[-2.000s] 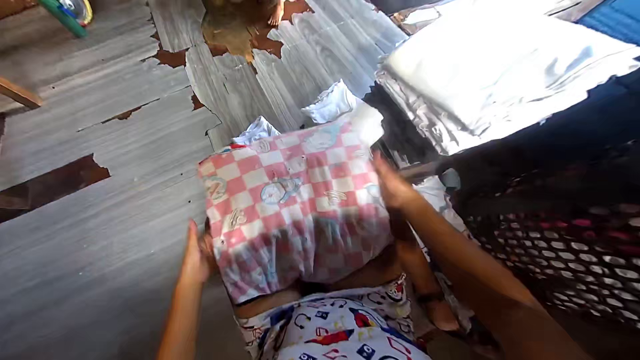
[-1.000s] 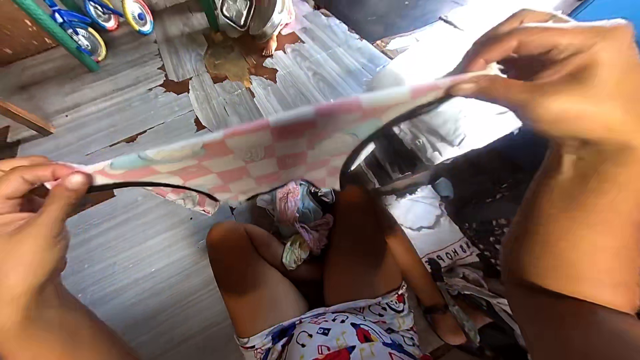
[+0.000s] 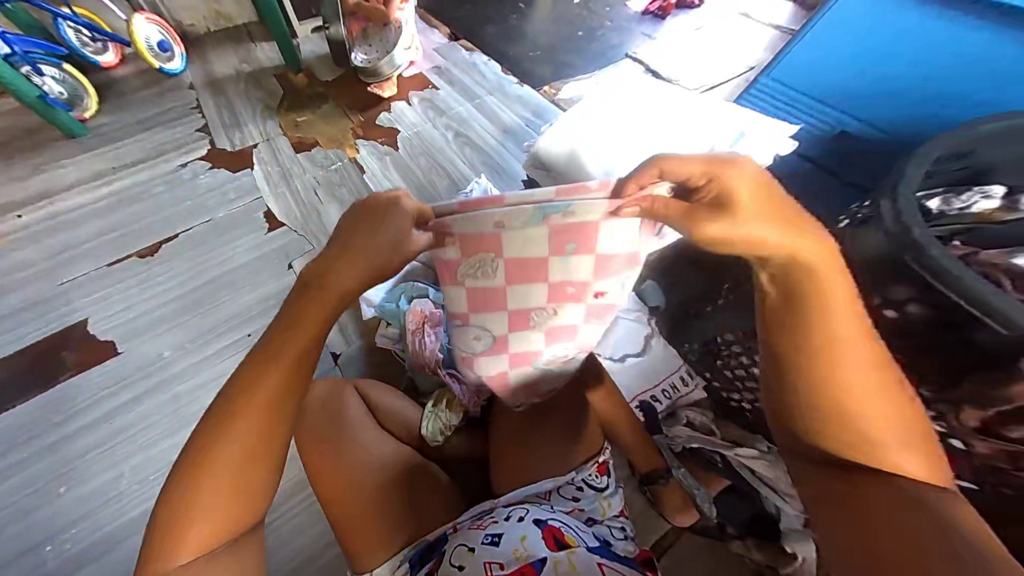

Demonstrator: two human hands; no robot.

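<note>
A pink and white checkered cloth garment with printed figures (image 3: 528, 296) hangs between my two hands above my lap. My left hand (image 3: 384, 232) pinches its upper left corner. At its upper right corner, my right hand (image 3: 704, 196) grips the top edge between thumb and fingers. The upper edge is stretched nearly straight and looks doubled, while the lower part hangs down over my knee. Behind and below it lie crumpled pastel clothes (image 3: 424, 328), partly hidden by the cloth.
White folded cloth (image 3: 608, 132) lies beyond my right hand. A dark laundry basket (image 3: 920, 232) holding clothes stands at right, near a blue panel (image 3: 896, 64). More clothes (image 3: 736, 472) lie by my leg. Wheeled toys (image 3: 156, 42) and another person's foot (image 3: 382, 86) are at the far side of torn flooring (image 3: 160, 320).
The checkered cloth lay flat over my lap, then was stretched wide near the camera. Now my hands are closer together and farther forward, with the cloth hanging down.
</note>
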